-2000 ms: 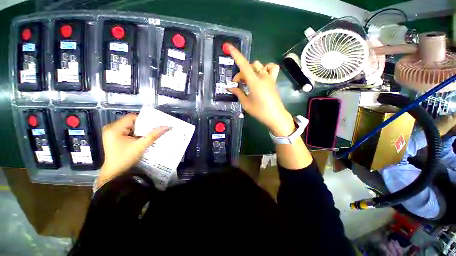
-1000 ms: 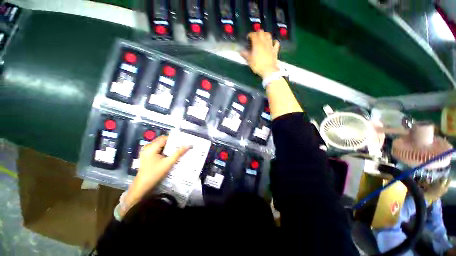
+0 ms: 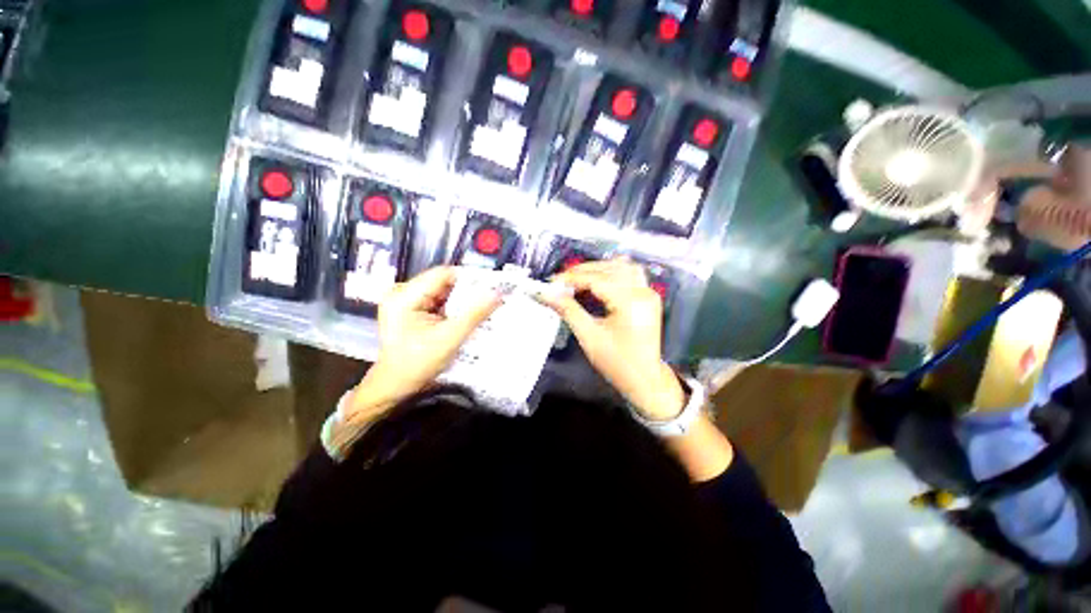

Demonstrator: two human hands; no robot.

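Observation:
My left hand [image 3: 419,329] holds a white label sheet [image 3: 503,350] over the front row of a clear blister tray [image 3: 227,240]. My right hand [image 3: 616,323] has its thumb and fingertips pinched at the sheet's upper right edge; whether a small label is between them is too small to tell. Black devices [image 3: 278,228] with red round spots and white printed labels lie in the tray's two rows. The sheet and my hands partly cover several front-row devices.
More black devices [image 3: 741,36] lie beyond the tray at the top. A white fan [image 3: 909,163], a phone with pink edge [image 3: 867,305], a white plug with cable [image 3: 815,303] and a yellowish box [image 3: 1017,347] are right. Brown cartons [image 3: 180,407] stand below the bench edge. A person's blue sleeve [image 3: 1041,461] shows lower right.
My right hand has come back from the devices at the far side to the label sheet. The further devices now sit against the near tray. The camera view has shifted.

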